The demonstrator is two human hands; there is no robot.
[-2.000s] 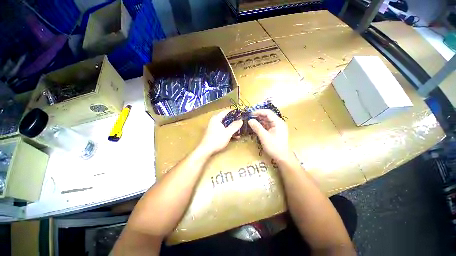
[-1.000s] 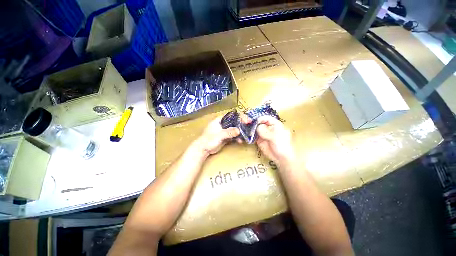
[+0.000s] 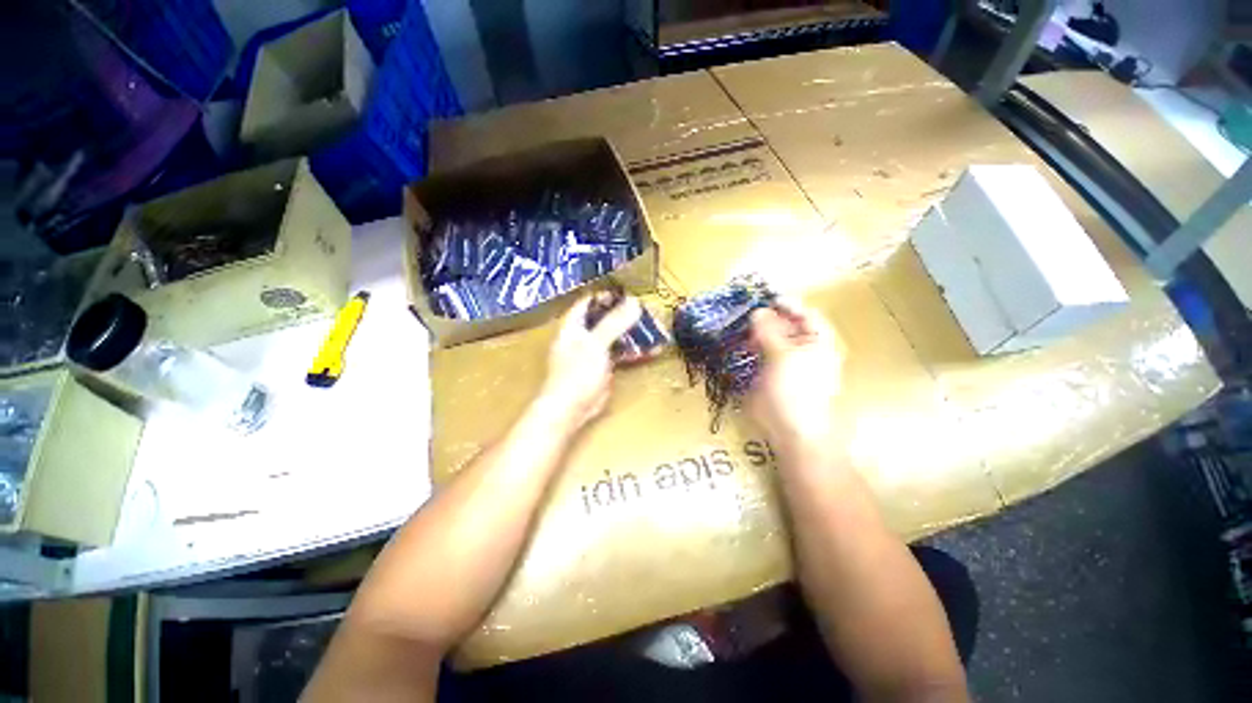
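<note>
My left hand (image 3: 582,360) holds a few dark, shiny wired parts (image 3: 641,334) in its fingers, just below the open carton's near right corner. A stack of wired parts (image 3: 717,326) with thin black wires fringing its lower side lies on the cardboard to the right of them. My right hand (image 3: 796,360) is at the stack's right end, slightly blurred; its fingers are bent at the parts, and whether it grips one cannot be told. The open carton (image 3: 533,313) is filled with loose, jumbled parts of the same kind.
Cardboard (image 3: 851,165) covers the bench. A closed white box (image 3: 1023,261) stands at the right. On the white surface (image 3: 323,467) at left are a yellow cutter (image 3: 337,339) and a clear bottle with black lid (image 3: 107,334). Small cartons (image 3: 313,247) and a blue crate (image 3: 412,83) stand behind.
My hands were together over the parts; they have moved apart. The left has gone slightly left with parts, the right has moved right to the stack, which shows more fully.
</note>
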